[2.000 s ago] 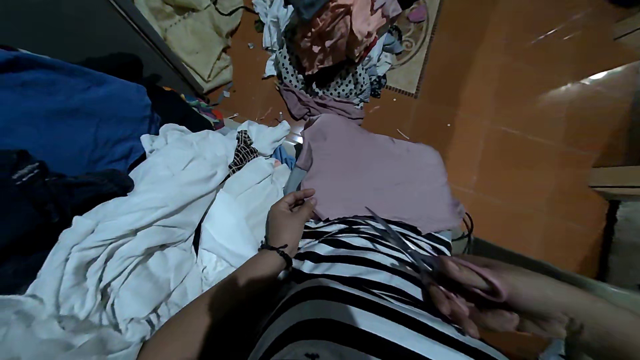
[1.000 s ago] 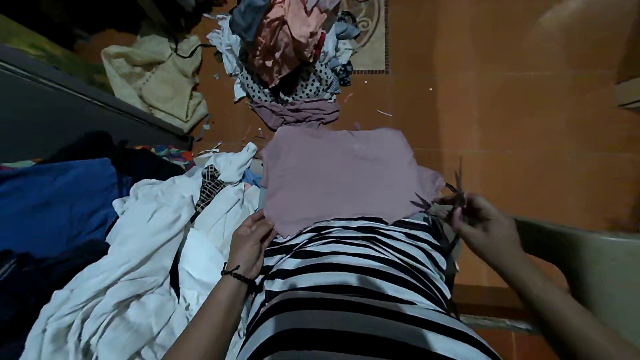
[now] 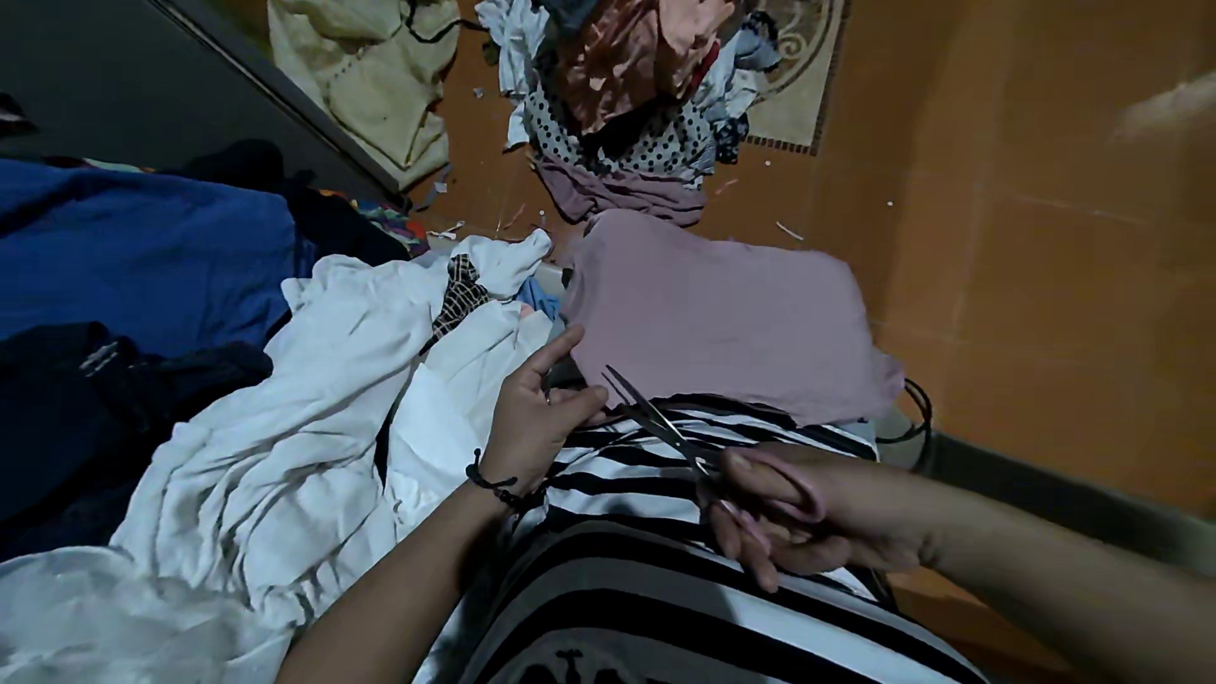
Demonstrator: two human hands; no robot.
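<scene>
A pair of scissors (image 3: 665,427) with pink handles is in my right hand (image 3: 779,513), over my black-and-white striped clothing (image 3: 627,494). Its blades are slightly apart and point up and left, toward my left hand (image 3: 546,404). A piece of pink fabric (image 3: 722,313) lies across my lap. My left hand is at the lower left edge of this fabric, thumb and forefinger spread near the blade tips; whether it pinches any cloth cannot be told. White fabric (image 3: 304,408) is heaped beside my left arm.
Blue cloth (image 3: 142,256) and dark cloth (image 3: 104,408) lie at the left. A pile of mixed garments (image 3: 627,76) rests on the tiled floor ahead, beside a patterned mat (image 3: 798,85). Cream cloth (image 3: 380,85) lies near a grey panel (image 3: 218,85). Small scraps dot the floor.
My right hand with the scissors has moved left from the pink fabric's right edge, over the striped clothing toward my left hand. The view has shifted somewhat.
</scene>
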